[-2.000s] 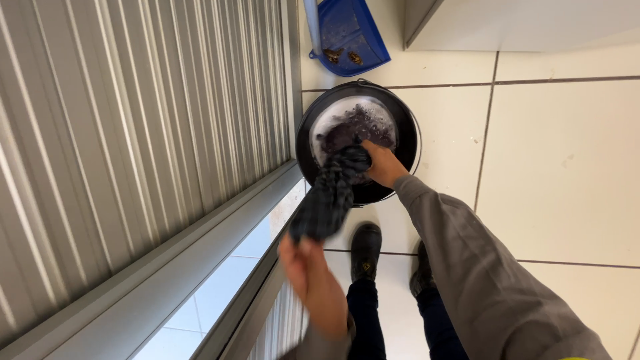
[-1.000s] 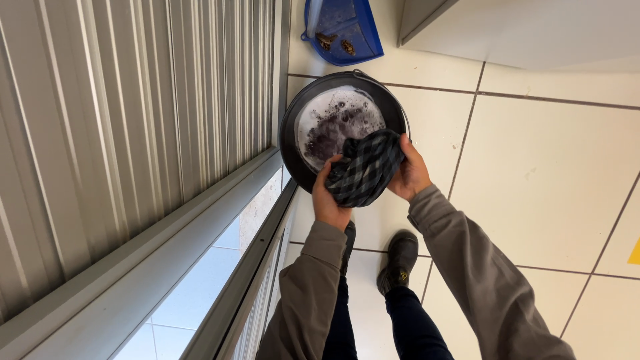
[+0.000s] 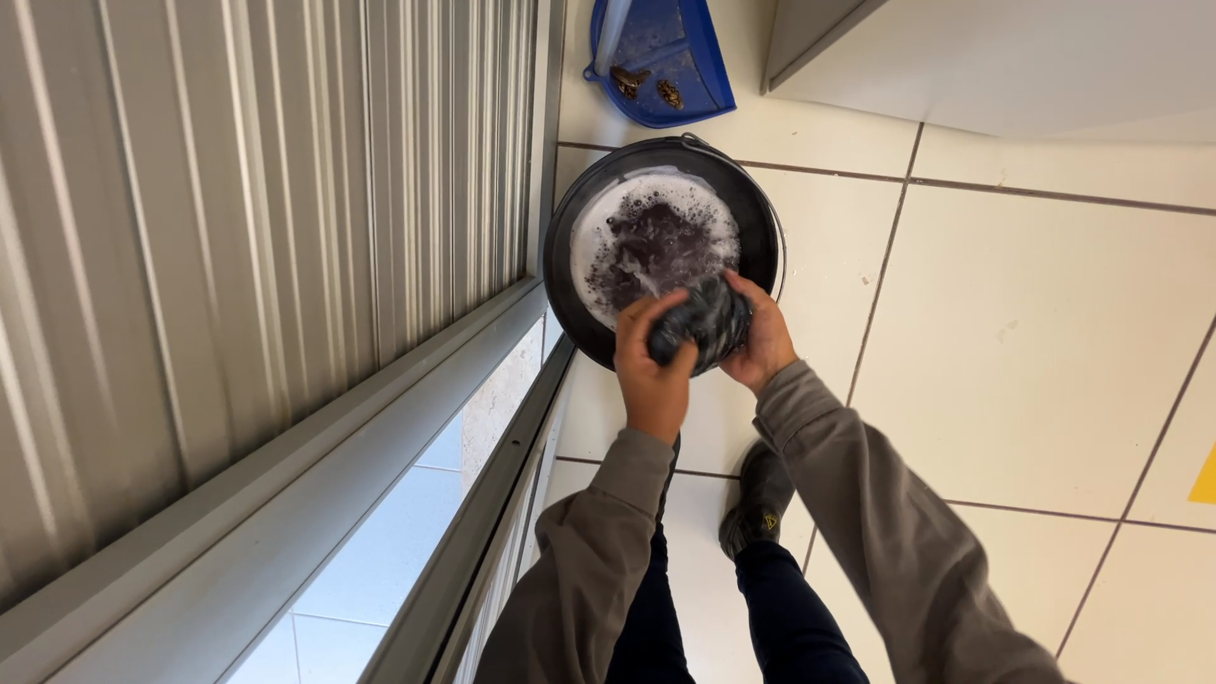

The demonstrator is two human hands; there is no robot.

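A dark checked cloth (image 3: pixel 705 321), bunched into a tight wad, is gripped between both my hands above the near edge of a black bucket (image 3: pixel 570 309). My left hand (image 3: pixel 654 366) curls its fingers and thumb around the wad from the left. From the right, my right hand (image 3: pixel 763 332) presses against the cloth, its fingers partly hidden. Dark, foamy water (image 3: pixel 660 242) with white suds round its rim fills the inside of the bucket.
A blue dustpan (image 3: pixel 679 47) with brown debris in it lies beyond the bucket. Ribbed metal panelling (image 3: pixel 285 171) and its frame rise close on the left. A grey cabinet-like block (image 3: pixel 988 66) is at the upper right. My boot (image 3: pixel 760 494) stands on the tiled floor near the bucket.
Two seconds ago the cloth hung long and twisted between my hands; it was gathered into a bundle one second ago and is now a smaller wad. My left hand has come up to the bucket.
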